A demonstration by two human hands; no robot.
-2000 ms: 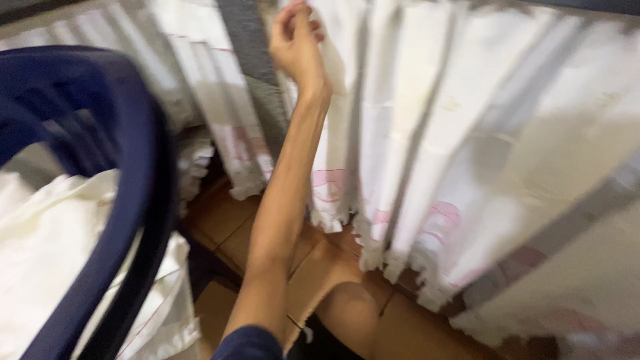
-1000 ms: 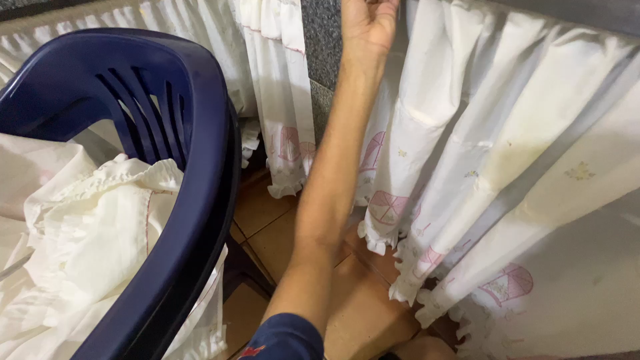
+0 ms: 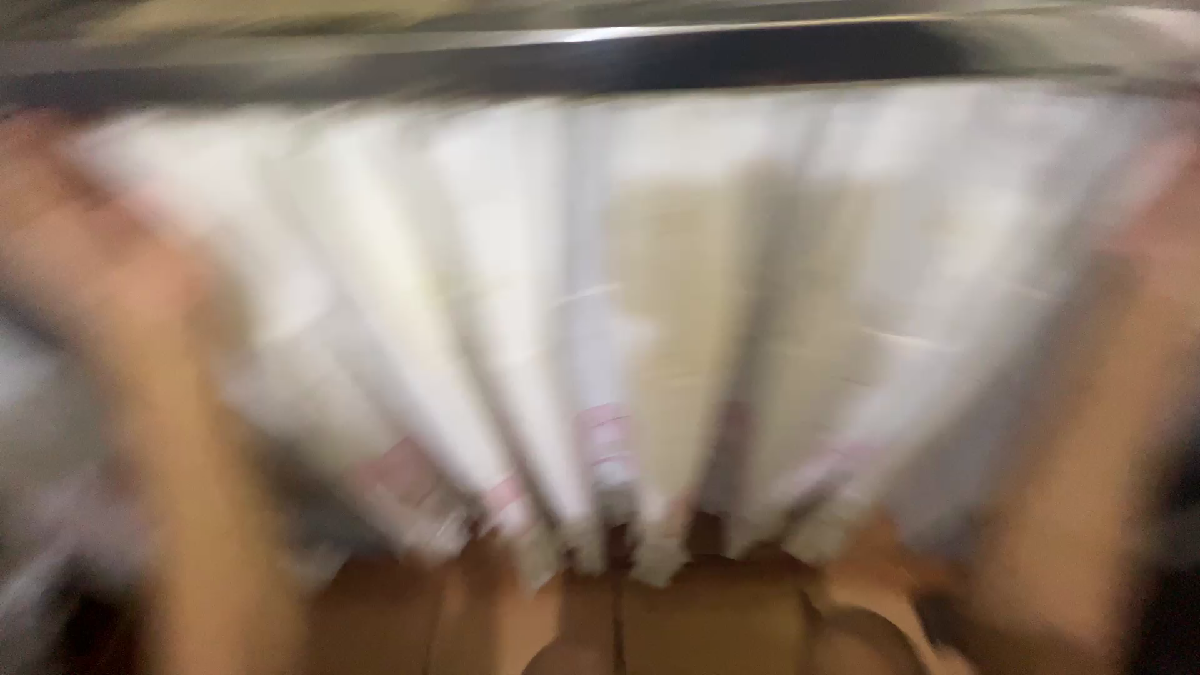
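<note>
A gathered white curtain with pink printed or stitched motifs and a ruffled hem hangs in folds below a dark, shiny counter edge. At the curtain's upper left side is my left hand, at or touching the cloth. Near the upper right side, partly out of frame, is my right hand. Strong blur hides the fingers of both hands, so whether either one grips the cloth is not clear.
Brown floor tiles lie below the hem. My knees show at the bottom edge. Whitish cloth is blurred at the far left, beyond my left forearm.
The view has swung so that the curtain fills the middle. The blue plastic chair with white cloth on it has left the view. Two forearms show now, where one showed before.
</note>
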